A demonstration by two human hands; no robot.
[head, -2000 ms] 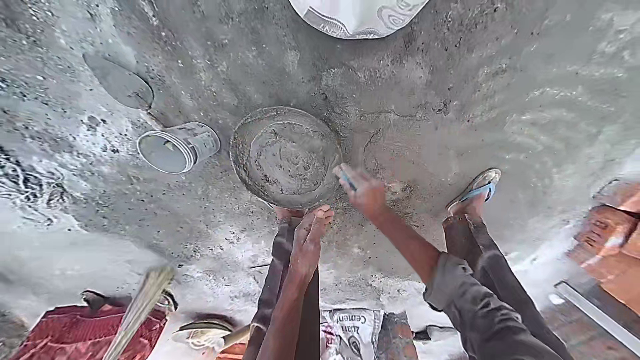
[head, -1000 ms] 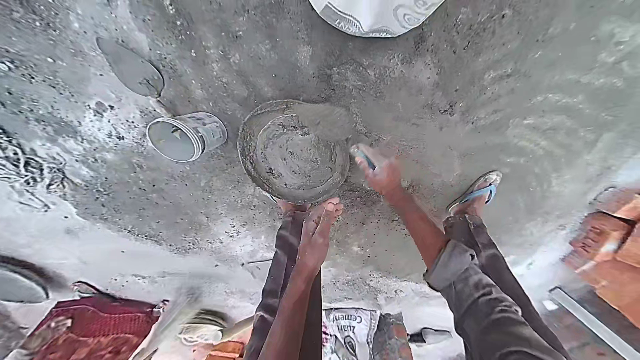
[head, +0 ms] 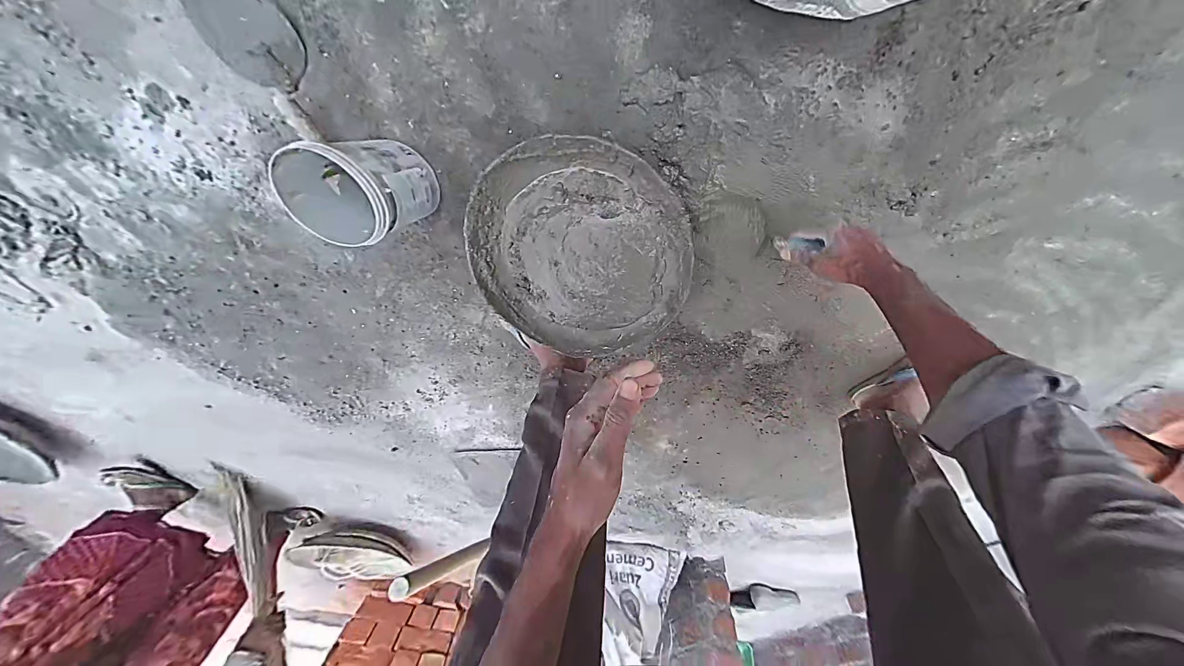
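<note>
A round pan with wet grey mortar [head: 587, 250] sits on the cement-covered floor in front of me. My right hand [head: 846, 254] is closed on the blue handle of a trowel [head: 803, 245], right of the pan. The trowel's blade is blurred and mortar-grey, so its outline is hard to make out. Just below the pan's near rim is my left hand [head: 601, 425], its fingers bent together with nothing visible in them; whether it touches the rim is unclear.
A plastic bucket [head: 356, 192] lies left of the pan, near a flat rounded tool [head: 248, 42]. A white sack [head: 837, 7] is at the top edge. Behind me are a cement bag [head: 638, 592], bricks [head: 400, 624] and a person in dark red clothing [head: 129, 583]. My feet flank the work area.
My right hand has moved away from the pan to the right with the trowel, which was over the pan's rim one second ago. My left hand remains by the near rim.
</note>
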